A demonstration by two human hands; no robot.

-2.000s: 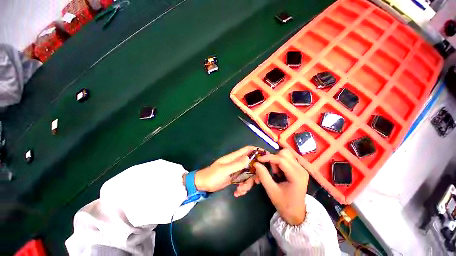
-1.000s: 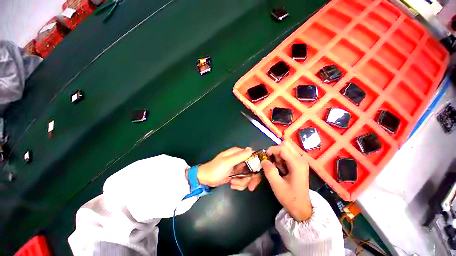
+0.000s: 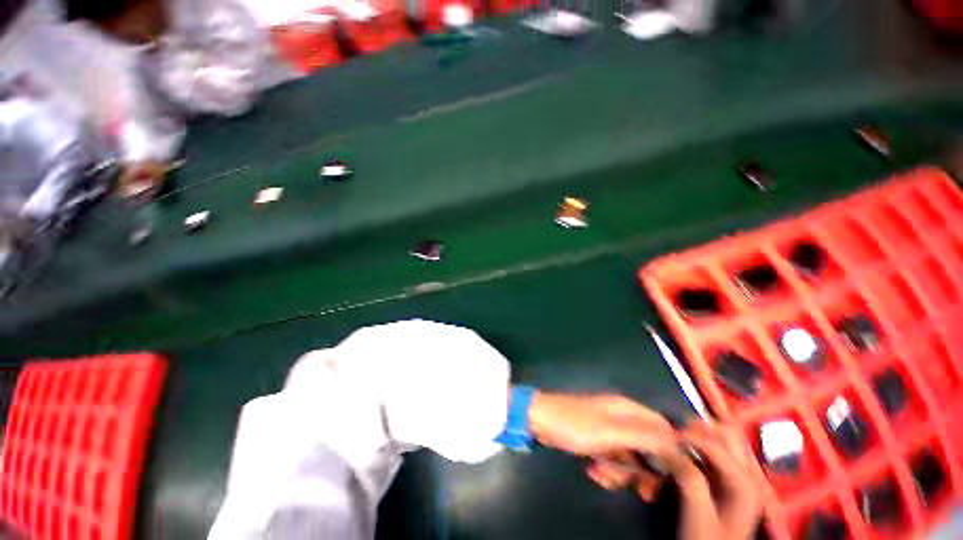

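Note:
My left hand (image 3: pixel 607 427), with a blue wrist strap (image 3: pixel 517 418), holds a small dark module (image 3: pixel 657 461), blurred and mostly hidden by fingers. My right hand (image 3: pixel 723 485) meets it, its fingers on the module's right side; its lower part is cut off by the bottom edge. An orange-red tray (image 3: pixel 663 276) stands at the right, with dark square display modules (image 3: pixel 697 302) in its near and left pockets; some show bright tops. A thin white stick (image 3: pixel 676 371) lies along the tray's left edge.
A green conveyor belt (image 3: pixel 486 237) crosses behind my hands with several small modules spaced along it. A second orange-red tray (image 3: pixel 90 443) lies at lower left. A person in white (image 3: pixel 100 105) is at upper left, a hand at the belt. Red bins (image 3: pixel 375 32) stand beyond.
The view has swung left, so the hands and tray appear further right and the left tray and the person show more. The module's pale face, seen earlier, is now hidden.

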